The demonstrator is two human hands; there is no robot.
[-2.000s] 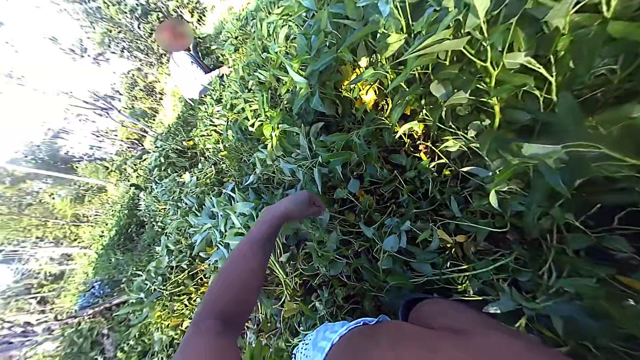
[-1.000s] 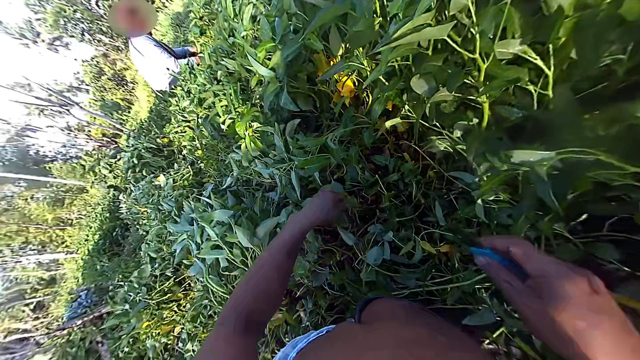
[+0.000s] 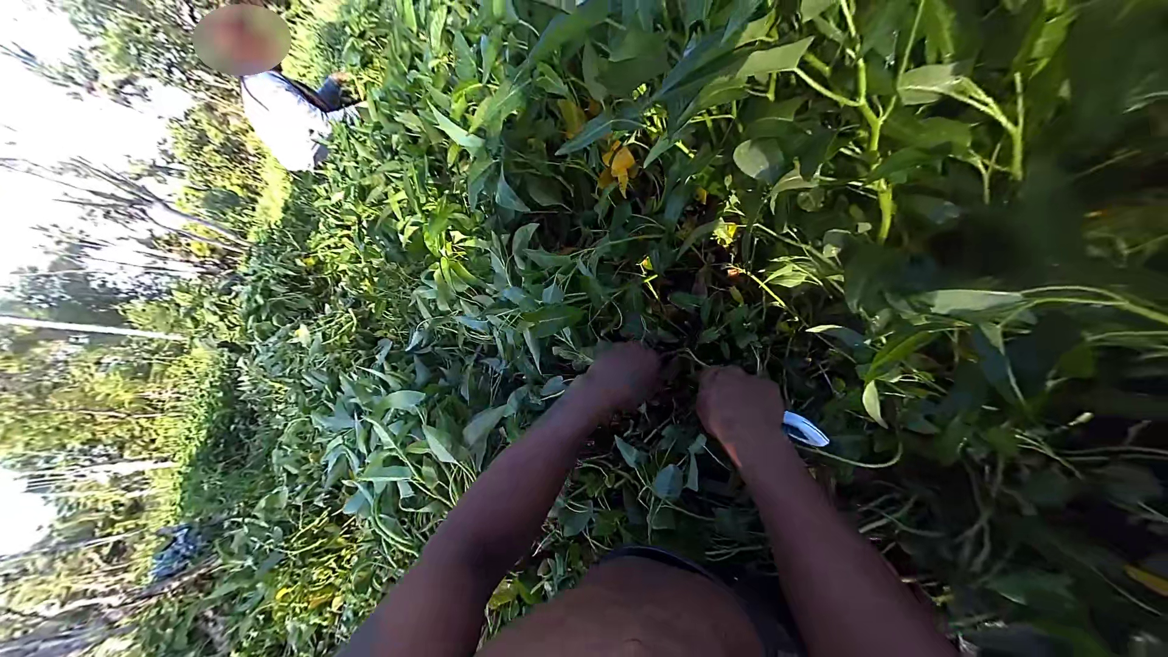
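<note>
My left hand reaches low into dense leafy green plants, its fingers lost in the shade among the stems. Just to its right, with a small gap between them, is my right hand, curled closed around a tool. The pale blue end of the tool's handle sticks out at the right side of that hand; its working end is hidden. Thin stems and leaves lie around both hands. Whether my left fingers grip a stem cannot be made out.
Another person in a pale top is among the plants at the upper left. Tall green stems rise at the upper right. Bare trunks and branches stand along the left, with a bluish bundle at the lower left.
My right hand, out of view two seconds ago and at the lower right one second ago, has moved left with the blue-handled tool, in beside my left hand.
</note>
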